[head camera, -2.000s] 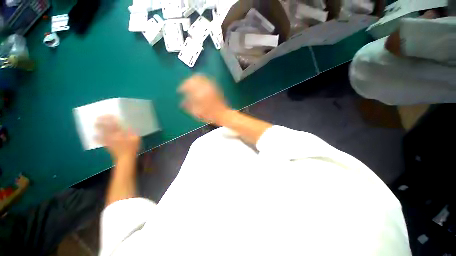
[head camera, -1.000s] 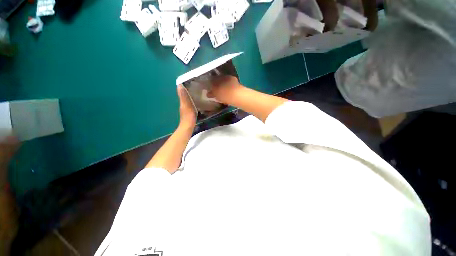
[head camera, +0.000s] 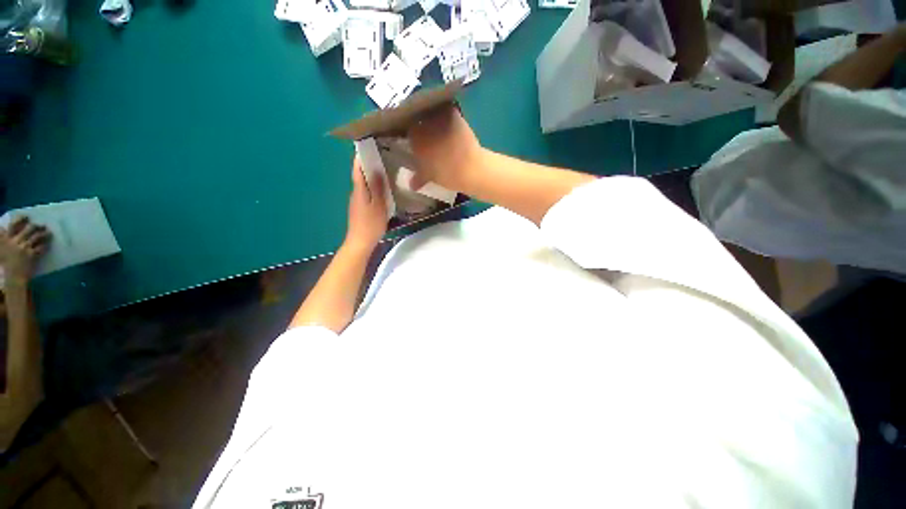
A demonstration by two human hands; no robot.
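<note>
An open carton (head camera: 376, 177) stands at the bench's near edge, in front of my body. Its lid (head camera: 397, 114) is raised and shows a brown underside. Pale bagged contents (head camera: 405, 199) and a white strip show inside. My left hand (head camera: 367, 204) holds the carton's left side, fingers on the white side flap. My right hand (head camera: 444, 149) is at the carton's right side, over the mouth and under the lid; its fingertips are partly hidden, so I cannot tell what they grip.
Open cartons (head camera: 596, 104) with bagged contents stand at the right, beside another person's sleeve (head camera: 785, 179). Small white printed pieces (head camera: 393, 82) lie heaped at the far side. At the left, another person's hand (head camera: 22, 249) rests on a closed carton (head camera: 77, 235). A crumpled clear bag (head camera: 30, 30) lies far left.
The closed carton was under my left hand and is now at the far left under another person's hand. My hands took an open carton; its lid has swung further up, showing its brown underside.
</note>
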